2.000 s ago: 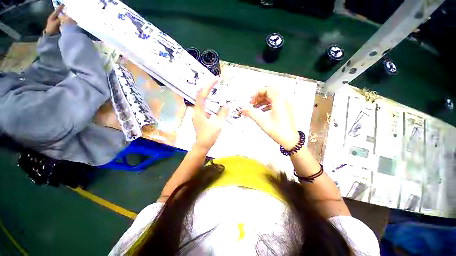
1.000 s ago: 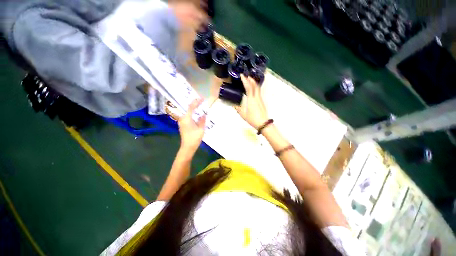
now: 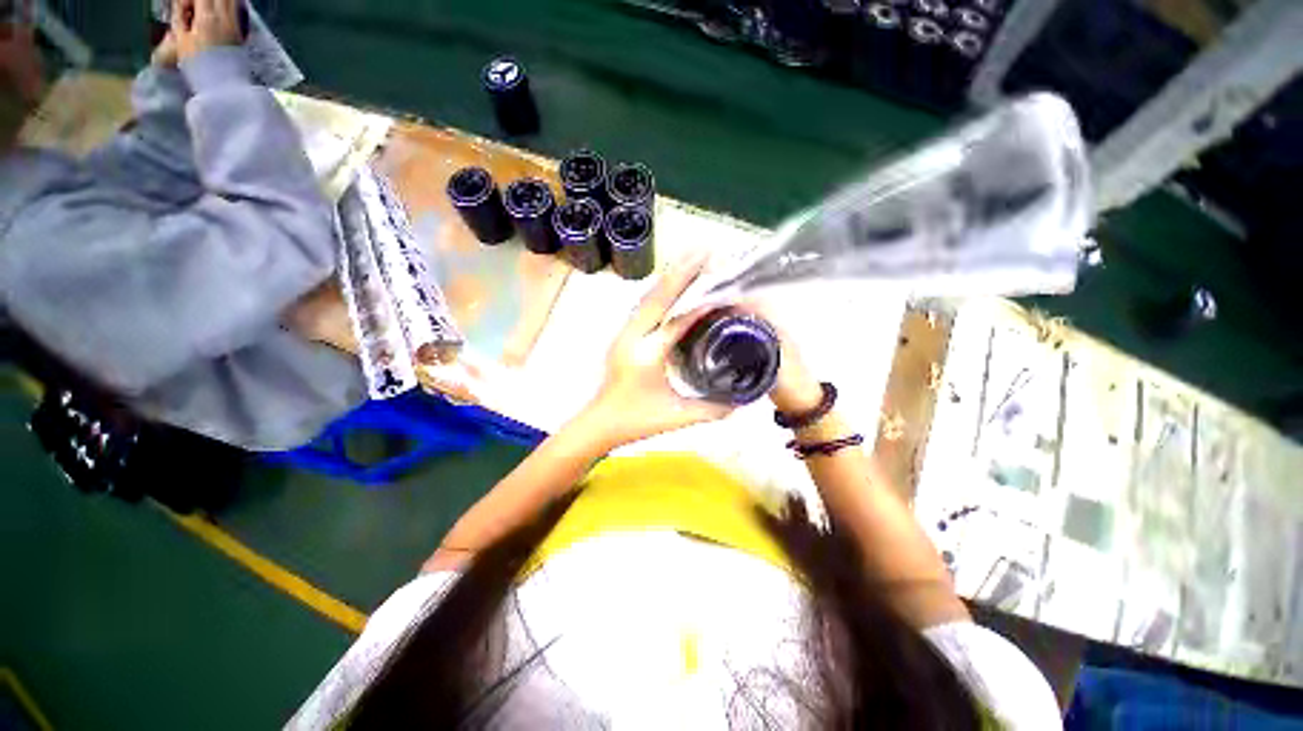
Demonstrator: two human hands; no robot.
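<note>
A black cylinder part (image 3: 737,356) is held upright between my hands, its round end facing up. My left hand (image 3: 643,374) is wrapped around its left side. My right hand (image 3: 789,374) is at its right side, mostly hidden behind the cylinder. A curled white sticker sheet (image 3: 915,214) extends from my hands to the upper right, blurred; its near end is at my left fingers. Several black cylinders (image 3: 579,229) stand grouped on the bench at the upper left of my hands.
Printed strips (image 3: 386,293) lie on the orange-brown board (image 3: 493,307) at left. A person in a grey sleeve (image 3: 236,172) sits at the left. A cylinder (image 3: 509,97) stands on the green belt (image 3: 686,107). A perforated metal post (image 3: 1200,107) rises at upper right.
The sheet has swung from the left to the upper right. The cylinder my right hand was touching by the group is now held upright between my hands. The view has turned.
</note>
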